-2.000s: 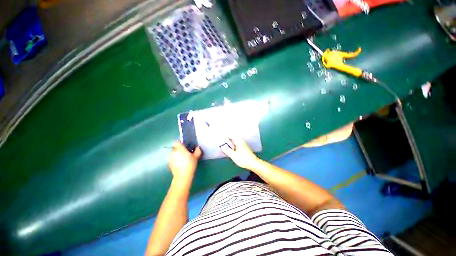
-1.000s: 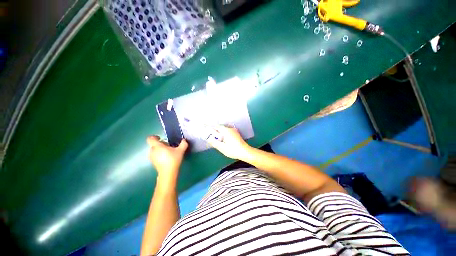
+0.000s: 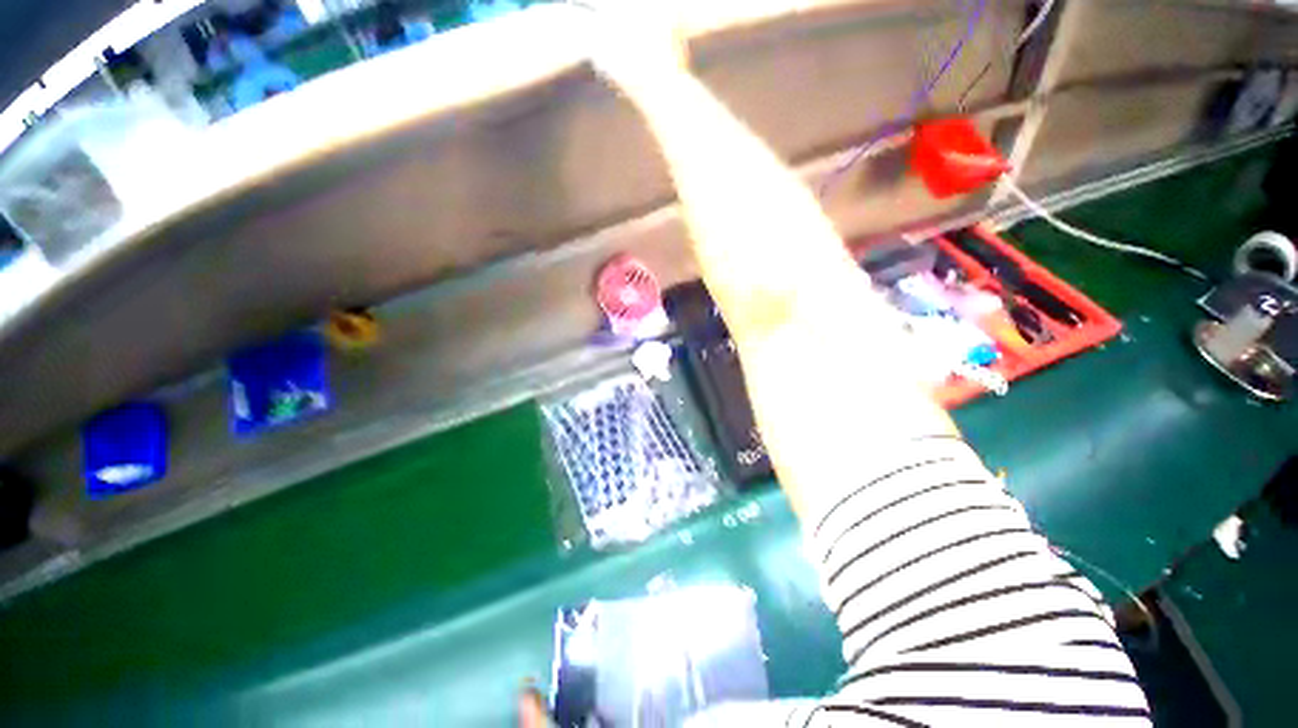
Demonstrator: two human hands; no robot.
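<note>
A flat panel [image 3: 662,651] with a dark band along its left end and a bright, glossy film-like surface lies on the green bench near the bottom edge. My left hand [image 3: 534,707] is mostly cut off by the bottom edge; only a finger or thumb shows just left of the panel's dark end. My right arm reaches up over the bench to the beige shelf. My right hand [image 3: 636,40] is at the shelf top, washed out by glare, so its fingers and anything in them cannot be made out.
A clear bag of dotted ring sheets [image 3: 626,458] lies behind the panel. Beyond are a black tray [image 3: 723,384], pink fan [image 3: 628,292], orange-red tool tray [image 3: 1089,334] and tape dispenser [image 3: 1253,334]. Blue bins [image 3: 278,381] and a red bin [image 3: 957,157] are along the back wall.
The view has tilted up to the shelf. My right hand has left the panel and reached up and forward. The panel is now low in the picture, with my left hand mostly out of frame.
</note>
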